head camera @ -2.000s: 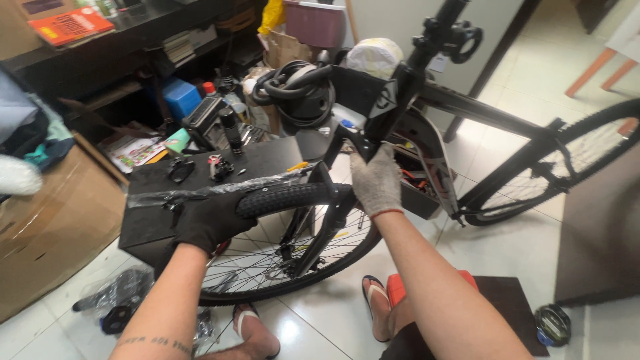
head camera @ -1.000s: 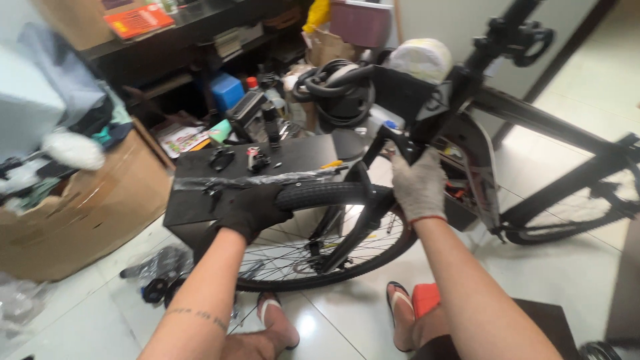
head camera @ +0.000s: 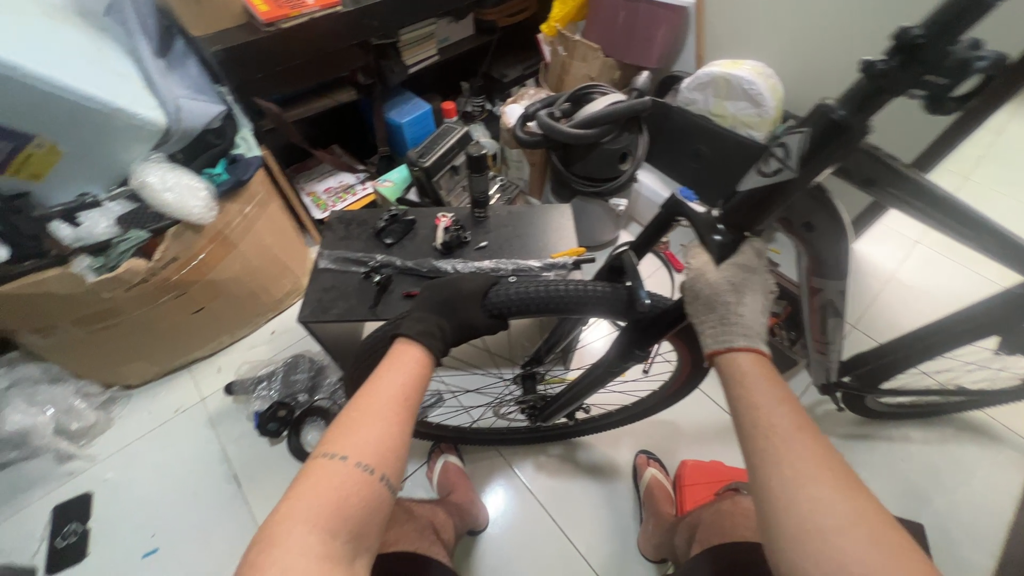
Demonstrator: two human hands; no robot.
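My left hand (head camera: 452,316), in a black glove, grips the knobby tire (head camera: 560,299) of a bicycle's front wheel; its fingertips are partly hidden. The wheel lies tilted in the black fork (head camera: 596,376) beside a low black table. My right hand (head camera: 730,300), in a light grey knit glove, is closed around the fork's upper part just below the head tube, its fingers mostly hidden. The dark frame (head camera: 808,144) runs off to the right, with the rear wheel (head camera: 920,392) partly in view.
The black table (head camera: 528,228) holds small bike parts, a plastic-wrapped bar (head camera: 416,264) and a spray can (head camera: 478,180). A vacuum cleaner (head camera: 596,152) stands behind. At left is a large cardboard box (head camera: 176,296); a phone-like black object (head camera: 70,532) and a red case (head camera: 704,484) are on the floor.
Both hands keep their places on the tire and fork. The view has swung somewhat to the left since the earliest frame.
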